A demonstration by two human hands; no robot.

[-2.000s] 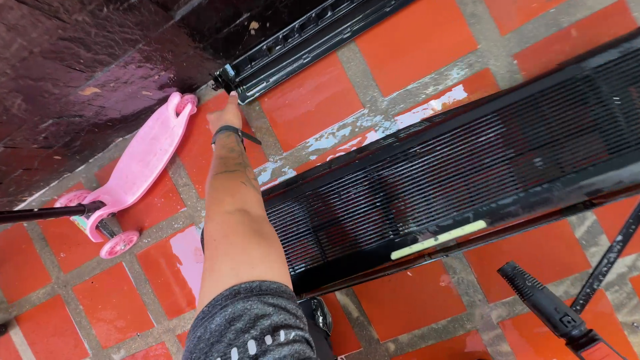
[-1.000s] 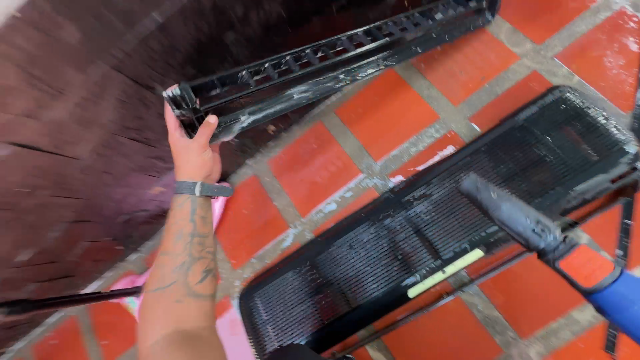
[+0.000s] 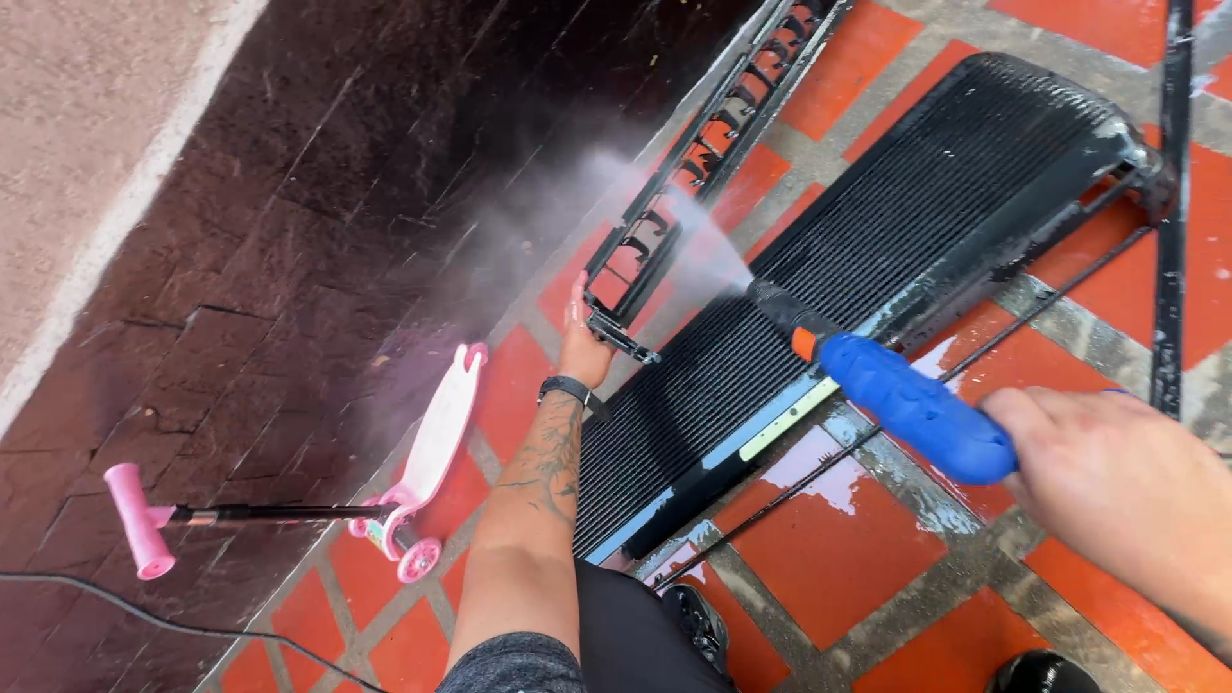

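Observation:
My left hand grips the near end of a long black slatted frame, held tilted beside the wall. In my right hand is a blue pressure washer gun with a black nozzle and an orange ring. A fan of water spray leaves the nozzle and hits the open middle of the frame, with mist beyond it. Below the gun lies a large black ribbed panel, wet, with a pale yellow strip along its near edge.
A pink kick scooter leans by the dark stone wall. A dark cable runs at the lower left. Wet red floor tiles lie underfoot, crossed by a thin black rod or hose. A black bar stands at the right.
The slatted frame, low by the wall two seconds ago, is now tilted up more steeply in my left hand. The washer gun has come over the ribbed panel, and water now sprays from it.

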